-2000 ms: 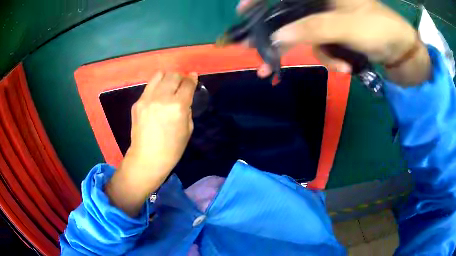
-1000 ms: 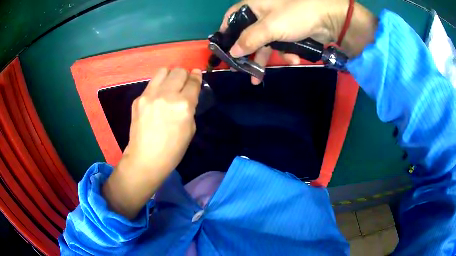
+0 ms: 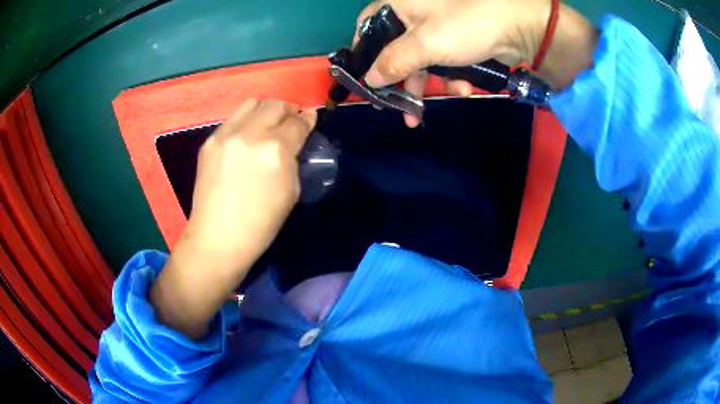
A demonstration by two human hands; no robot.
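A glossy black display panel (image 3: 426,189) with a thin silver rim lies in an orange-red foam tray (image 3: 229,91). My left hand (image 3: 249,162) is over the panel's upper left, fingers pinched on a lifted piece of clear, shiny protective film (image 3: 318,167) at the upper edge. My right hand (image 3: 466,39) grips a black corded hand tool (image 3: 379,39) with a silver lever. The tool's tip points down at the panel's upper edge, just right of my left fingertips. The sleeve and my body hide the panel's lower left part.
Several orange-red foam trays (image 3: 47,237) stand stacked at the left. The green bench surface (image 3: 600,221) surrounds the tray. A whitish sheet or bag (image 3: 695,71) is at the upper right edge. A grey bench edge with a yellow-marked strip (image 3: 588,306) runs at the lower right.
My right hand has brought the tool left and down to the film's edge. My left hand has shifted slightly, and more of the film now shows lifted beside it.
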